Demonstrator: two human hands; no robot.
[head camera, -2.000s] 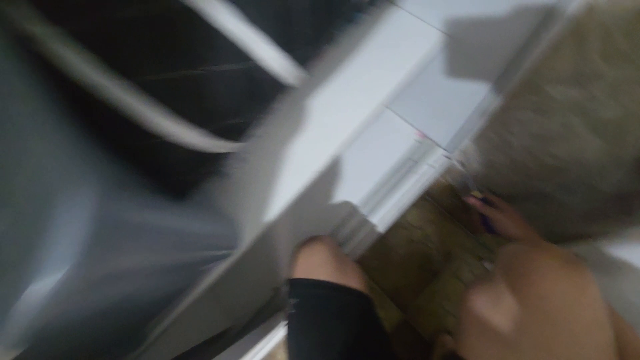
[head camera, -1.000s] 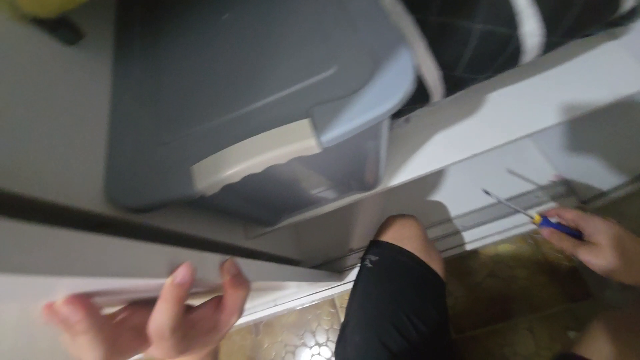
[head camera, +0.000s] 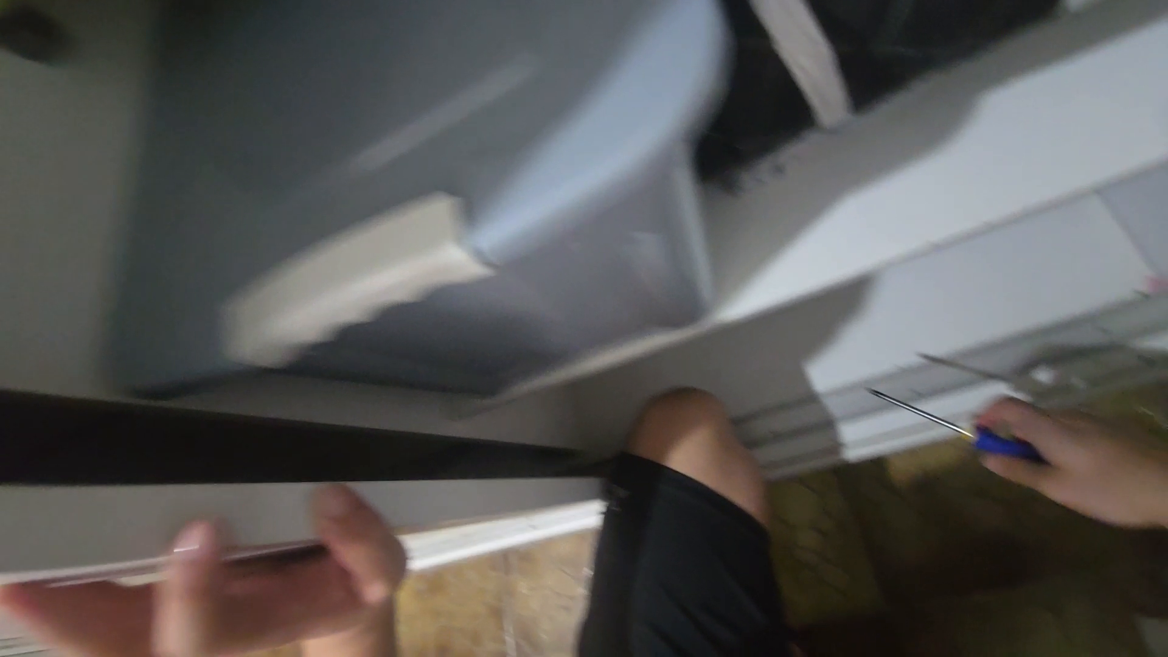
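My right hand (head camera: 1072, 461), at the right, is closed around the blue handle of a screwdriver (head camera: 1002, 444); its thin metal shaft points up and left beside a white panel with a metal track (head camera: 876, 429). At the lower left my left hand (head camera: 265, 584) lies along the edge of a white door or panel (head camera: 100, 525), fingers bent over it. Whether it grips that edge firmly cannot be told, as the view is blurred. Above this hand stands a grey plastic storage box (head camera: 365, 119) with a light latch handle (head camera: 356, 278).
Dark checked fabric with a pale strap (head camera: 808, 59) lies beyond the box. My bent knee (head camera: 689, 429) and black shorts (head camera: 684, 557) are between the hands, close to the white ledge (head camera: 821, 265). Brown patterned floor tiles (head camera: 821, 547) show below.
The view has swung since two seconds ago, bringing the storage box and my left hand into sight. The screwdriver stays in my right hand. Over the last second my left hand has stayed by the panel edge.
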